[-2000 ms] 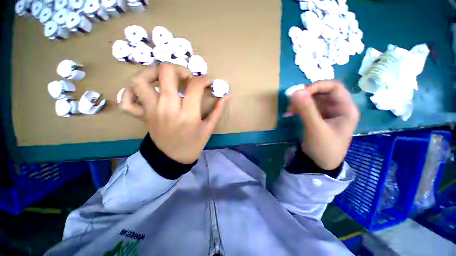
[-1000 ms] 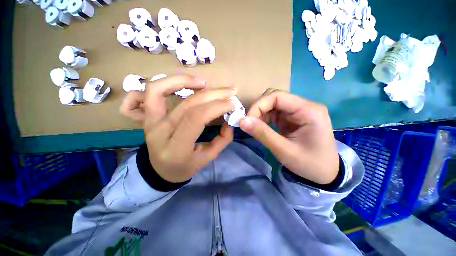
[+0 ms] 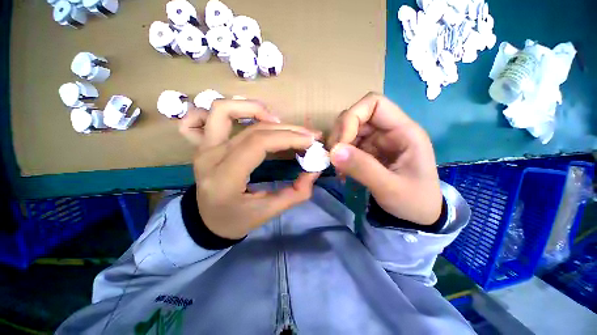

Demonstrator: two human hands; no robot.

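Observation:
My left hand holds a small white housing between thumb and fingertips, over the table's front edge. My right hand touches the housing's right side with thumb and index fingertip; whether a separate end cap is between them cannot be told. White housings stand in a cluster on the cardboard sheet, and several more stand at its left. Other housings are just beyond my left hand, partly hidden by its fingers.
A heap of white end caps lies on the green mat at the right. A glue bottle lies on a crumpled white wipe further right. Blue crates are below the table edge. More housings are at the top left.
My right hand has come left from beside the cap heap to the housing. My left hand has taken up the housing from the cardboard and brought it toward me. The view has shifted slightly.

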